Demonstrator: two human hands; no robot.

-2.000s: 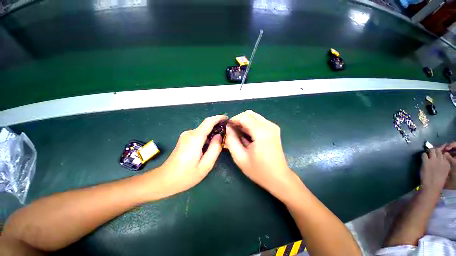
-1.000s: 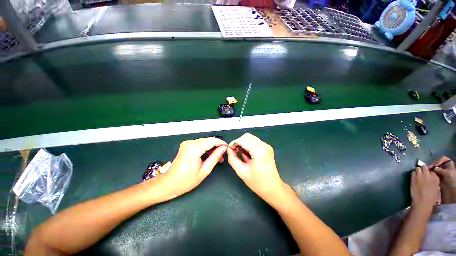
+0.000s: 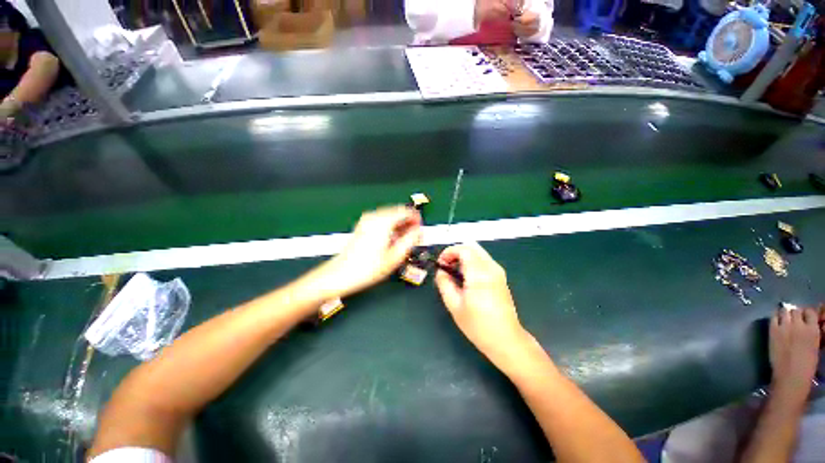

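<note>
My left hand (image 3: 384, 244) is blurred, reaching over the white strip with its fingertips at the unit on the belt, whose yellow-and-white block (image 3: 419, 199) shows. I cannot tell if it grips anything. My right hand (image 3: 475, 285) is closed on slim dark tweezers (image 3: 449, 269), pointing left. A black unit with a pale, yellow-edged block (image 3: 414, 273) sits between my hands, just on the near side of the strip. Another unit's block (image 3: 330, 309) shows beside my left forearm, which hides most of its black housing.
The white strip (image 3: 579, 217) divides the near surface from the belt, where a thin rod (image 3: 456, 196) and another unit (image 3: 565, 190) lie. A clear bag (image 3: 143, 316) is at left. Small metal parts (image 3: 735, 271) and a neighbour's hand (image 3: 794, 339) are at right. Parts trays (image 3: 597, 61) lie across the line.
My hands have parted; the left has moved up over the strip towards the belt. A unit now shows between them. The view has tilted up, showing more of the facing worker's side.
</note>
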